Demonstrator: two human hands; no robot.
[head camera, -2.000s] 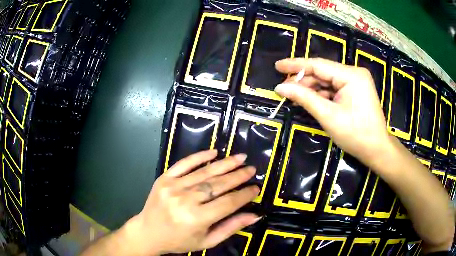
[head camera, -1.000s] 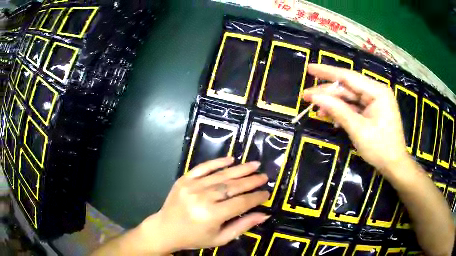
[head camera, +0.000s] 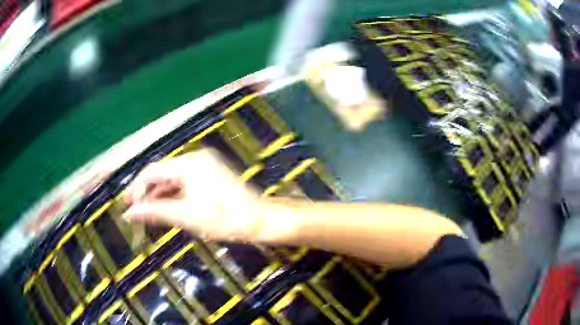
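Observation:
The picture is blurred. My right hand (head camera: 197, 193) is over the black blister tray (head camera: 149, 254), with thumb and fingertips curled close together. The blur hides whether the thin white cotton swab is between them. The forearm runs right to a dark sleeve. The tray holds rows of dark, glossy, yellow-bordered display panels (head camera: 241, 270), under and around my hand. My left hand is out of the picture.
A crumpled white wad (head camera: 346, 84) lies on cardboard (head camera: 357, 115) beyond the tray. Stacked filled trays (head camera: 407, 95) stand at the right. A white strip with red print (head camera: 54, 211) runs along the bench edge. A red object (head camera: 556, 295) is at the lower right.
The view has swung right, bringing the wad, cardboard and right-hand stack into the picture. My left hand and the left stack have left it. The swab no longer shows clearly.

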